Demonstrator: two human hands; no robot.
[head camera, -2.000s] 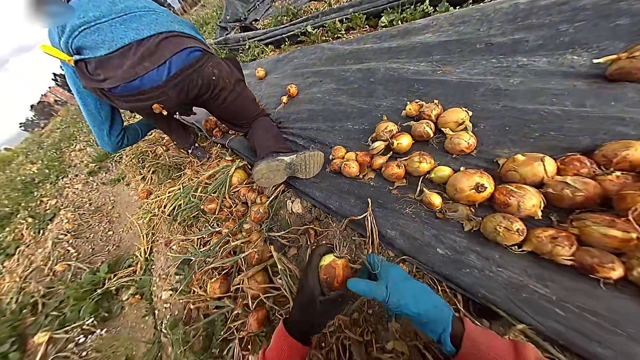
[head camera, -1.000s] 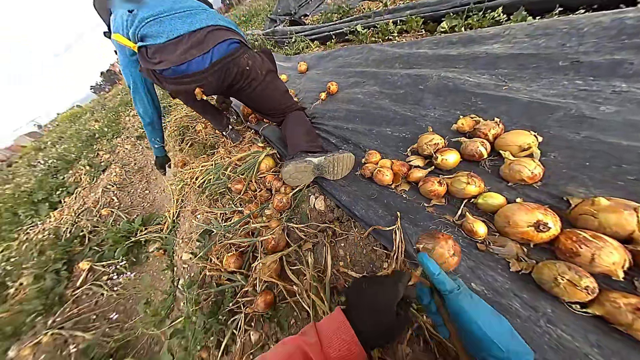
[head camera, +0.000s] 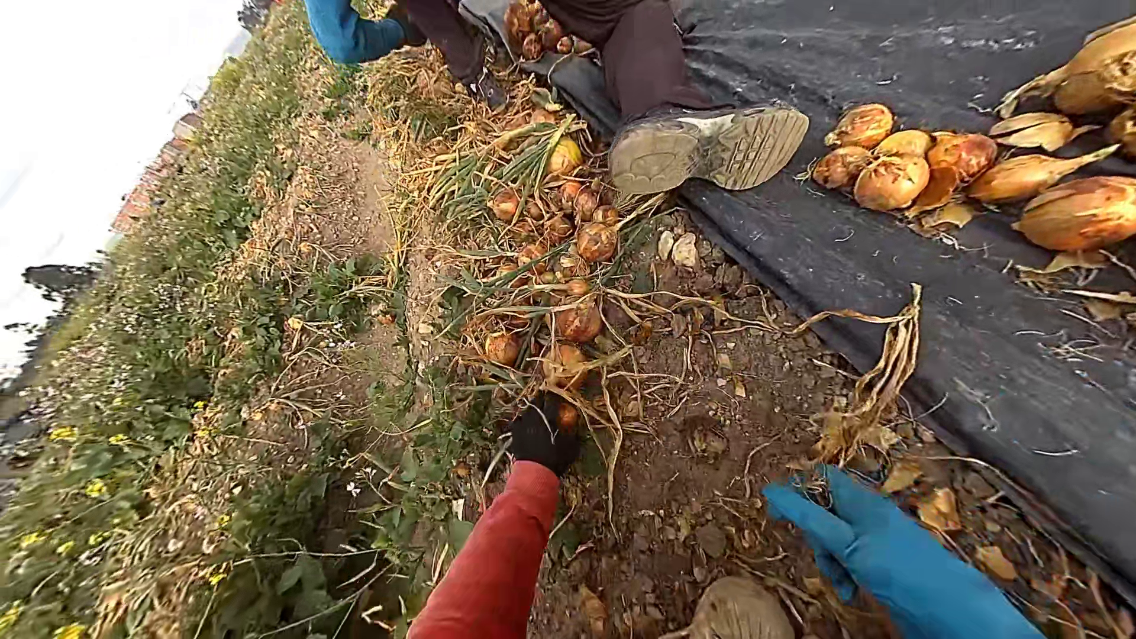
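Observation:
My left hand (head camera: 545, 433), in a black glove below a red sleeve, reaches into the near end of a row of onions (head camera: 579, 319) with dry leaves. It touches a small onion (head camera: 568, 415); whether its fingers have closed on it is hidden. My right hand (head camera: 839, 528), in a blue glove, is over the soil beside a tuft of dry onion leaves (head camera: 874, 382), its fingers apart and some thin roots at the fingertips. No onion shows in it. Trimmed onions (head camera: 892, 180) lie on the black ground sheet (head camera: 941, 328) at the right.
Another person kneels ahead, with a shoe sole (head camera: 710, 146) facing me at the sheet's edge. More onions (head camera: 532, 27) lie by that person's legs. Weeds (head camera: 257, 399) grow along the left. A rounded pale object (head camera: 741, 611) is at the bottom edge.
The onion seen between my hands two seconds ago is no longer in them. My left hand has moved away from my right, left into the onion row. The view has swung left and closer.

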